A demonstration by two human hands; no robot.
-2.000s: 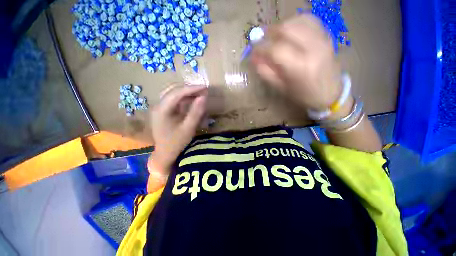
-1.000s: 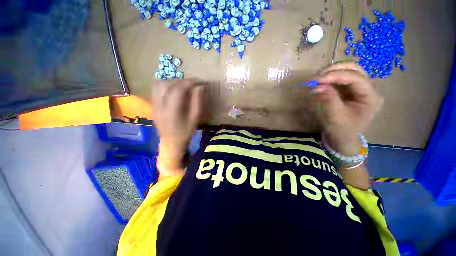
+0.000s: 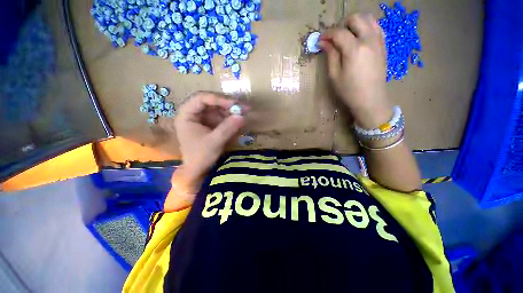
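Note:
My left hand [image 3: 200,129] holds a small pale-faced part [image 3: 235,109] between thumb and fingertips, low over the cardboard near my body. My right hand [image 3: 358,63] has its fingertips at the right edge of the round white dish [image 3: 313,42]; whether a small part is between them cannot be told. The dish sits on a dark stained spot. A large pile of pale-faced blue parts [image 3: 189,31] lies at the far left. A small group of them [image 3: 156,103] lies nearer on the left. A pile of plain blue parts [image 3: 399,41] lies right of my right hand.
Brown cardboard [image 3: 436,103] covers the table. A whitish scrap [image 3: 246,139] lies near its front edge. An orange piece [image 3: 57,167] is at the left front edge. A large blue tray [image 3: 499,114] stands on the right. A blue container [image 3: 123,237] is below on the left.
My right hand, seen a second ago with a small blue part near the front, has moved up to the dish. My left hand now shows a pale-faced part at its fingertips. The camera view has shifted.

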